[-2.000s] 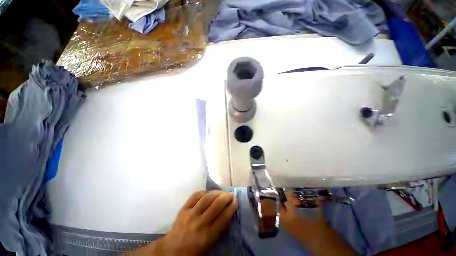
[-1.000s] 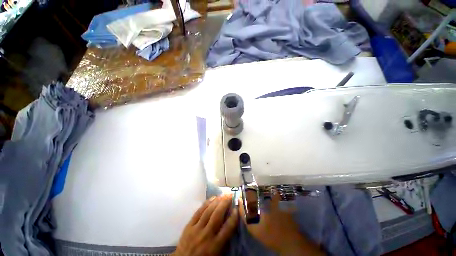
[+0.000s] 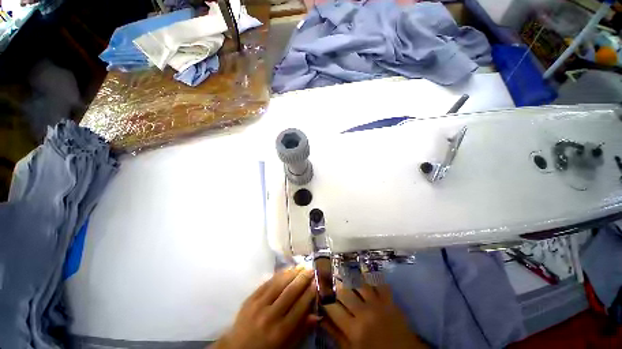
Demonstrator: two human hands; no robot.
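Observation:
A blue-grey garment piece (image 3: pixel 443 290) lies under the sewing machine head (image 3: pixel 409 184) and to the right of the needle area. My left hand (image 3: pixel 269 310) lies flat, fingers together, on cloth just left of the shiny metal thread take-up cover (image 3: pixel 323 276). My right hand (image 3: pixel 368 317) presses on the garment piece just right of that cover, fingertips under the head's lower edge. The needle and presser foot are mostly hidden by the cover and fingers. A small bit of pale cloth shows beyond my left fingertips.
A stack of cut panels (image 3: pixel 48 225) hangs at the left table edge. Behind are a plastic-wrapped brown board (image 3: pixel 170 109) with folded cloths (image 3: pixel 181 41), a crumpled blue-grey heap (image 3: pixel 382 44) and a blue bin (image 3: pixel 522 75). Red-and-dark snips (image 3: pixel 535 267) lie right of the needle.
The camera view has shifted, so the machine head sits further left in the picture. My right hand has moved from partly behind the metal cover to beside it, with its fingers spread on the cloth.

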